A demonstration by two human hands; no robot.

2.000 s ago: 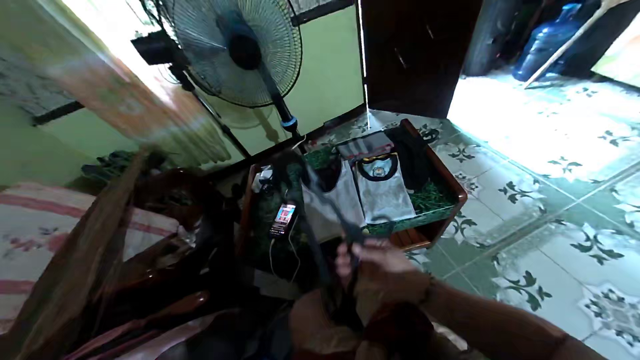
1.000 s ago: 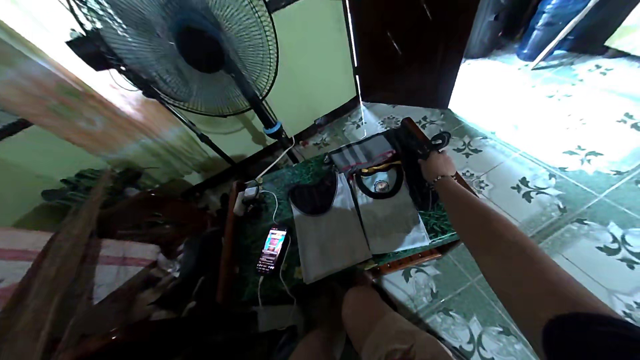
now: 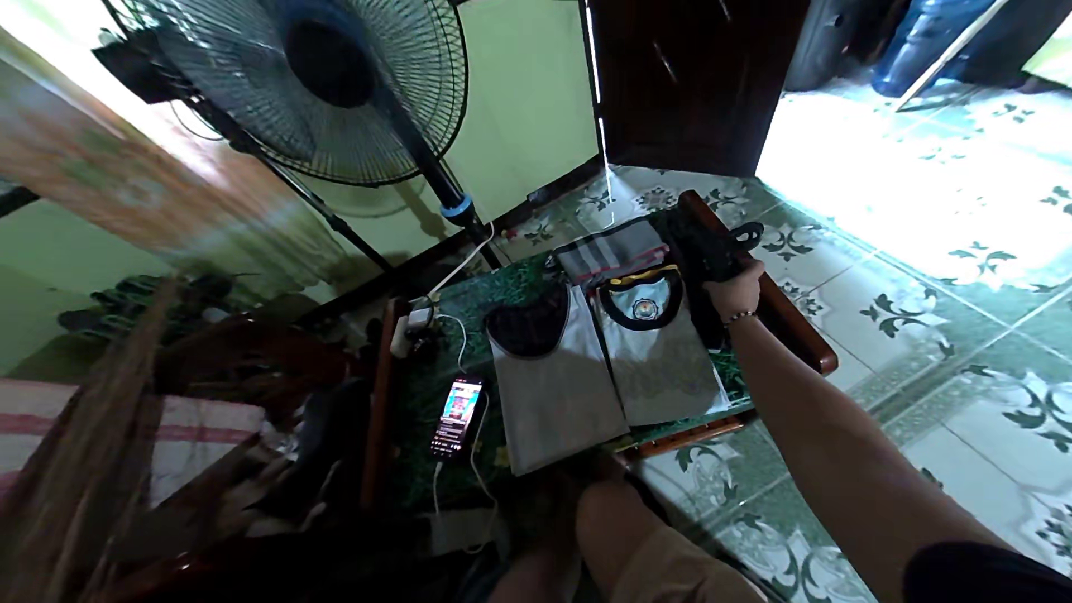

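My right hand [image 3: 737,291] reaches to the right end of a low table with a green marbled top [image 3: 519,280]. It is on a black bundle [image 3: 706,251] with a looped strap, its fingertips partly hidden against the dark material. Left of it lies a folded light shirt [image 3: 666,368] with a dark collar and a round badge. Another folded light garment with a black neck part [image 3: 557,385] lies beside that shirt. Behind them is a folded grey striped cloth [image 3: 611,255]. My left hand is not in view.
A lit phone [image 3: 457,416] with white cables lies on the table's left part, near a power adapter [image 3: 419,318]. The table has raised wooden side rails [image 3: 791,331]. A standing fan [image 3: 335,67] is behind. My bare knees are at the near edge.
My right hand has moved from in front of my lap, where a dark strap-like thing was in hand, to the black bundle at the table's right end. The view has shifted.
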